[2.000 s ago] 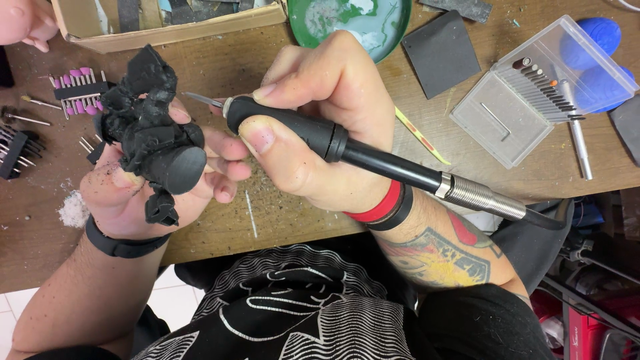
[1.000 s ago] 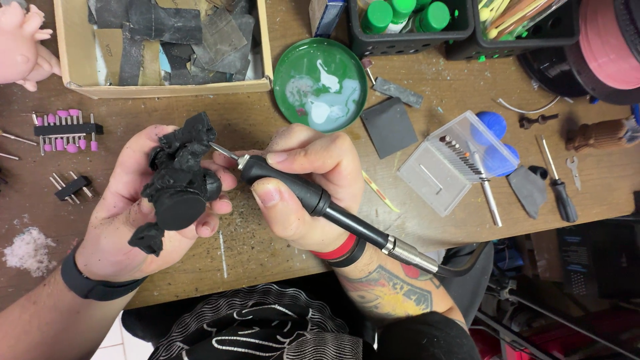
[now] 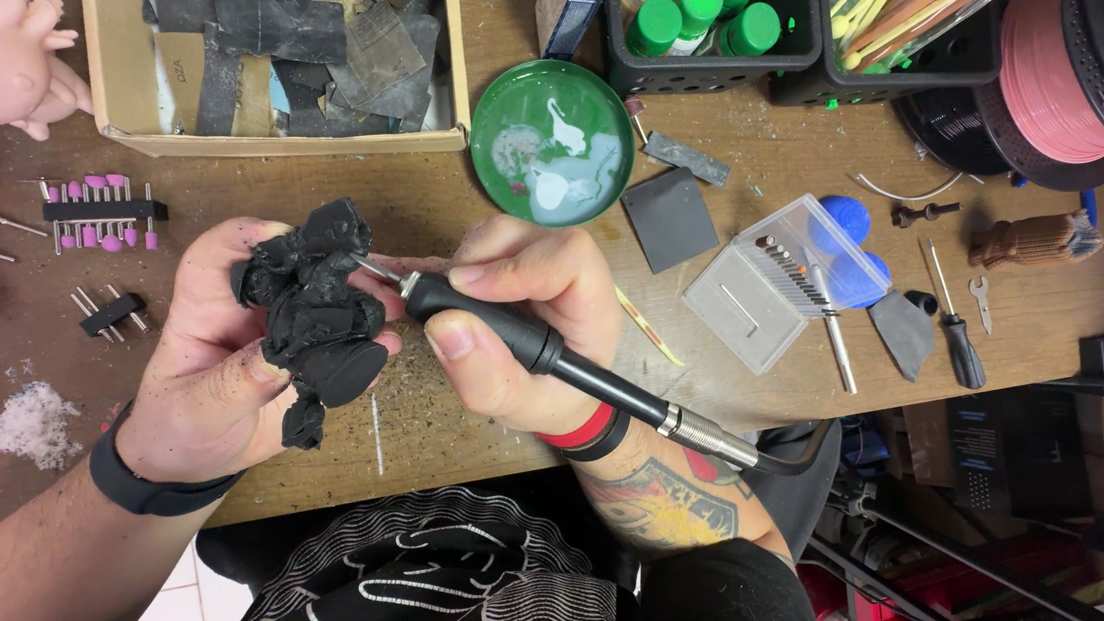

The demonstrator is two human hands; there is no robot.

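Observation:
My left hand point(image 3: 216, 362) holds a black sculpted figure point(image 3: 319, 319) over the table; its round flat disc faces down and to the right, and a blocky part points up. A black rotary tool handpiece point(image 3: 492, 323) with a metal collar and a flexible shaft lies in my right hand point(image 3: 535, 319), pinched between thumb and fingers. The slim metal bit point(image 3: 377, 268) meets or nearly meets the upper right side of the figure; exact contact cannot be told. Dark dust speckles my left fingers and the wooden tabletop point(image 3: 431, 457).
Behind the hands stand a cardboard box point(image 3: 285, 145) of sandpaper pieces and a green dish point(image 3: 483, 138) with whitish residue. Pink grinding bits point(image 3: 103, 211) sit in a holder at left. To the right are a clear bit case point(image 3: 733, 302), a screwdriver point(image 3: 962, 349) and a pink filament spool point(image 3: 1056, 86).
The bit was off the figure's upper right two seconds ago and is now at or close to its surface. The figure has been turned in my left hand. The view has shifted and widened.

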